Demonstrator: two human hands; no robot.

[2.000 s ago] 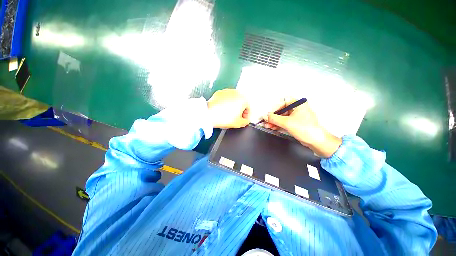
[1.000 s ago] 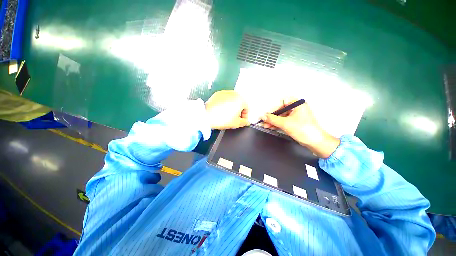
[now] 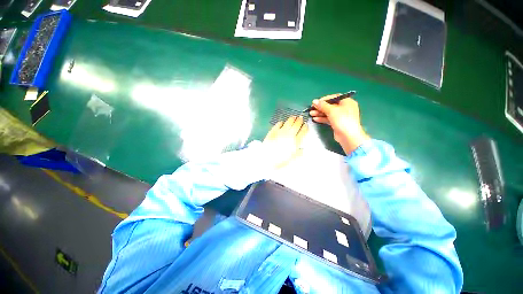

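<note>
A dark grey tablet back cover [image 3: 304, 221] with several white tabs along its near edge rests at the bench edge against my lap. Beyond it lies a release liner sheet [image 3: 281, 114] with rows of short dark bars. My left hand [image 3: 288, 139] lies on the near edge of the liner, fingers spread on it. My right hand [image 3: 339, 120] holds a thin black pen-like tool [image 3: 343, 96] with its tip at the right side of the bars. Whether a piece is on the tip is too small to tell. A white backing sheet [image 3: 330, 178] lies between cover and liner.
Glaring clear film sheets [image 3: 221, 115] lie left on the green bench. A blue parts bin [image 3: 42, 49] is far left. Panels on white carriers, one at the top right [image 3: 416, 43], lie on the conveyor beyond. A dark glossy strip bundle [image 3: 488, 184] lies on the right.
Both hands have moved from the cover's far edge forward to the liner sheet. The tool moved with my right hand. The view has shifted and now shows the conveyor panels.
</note>
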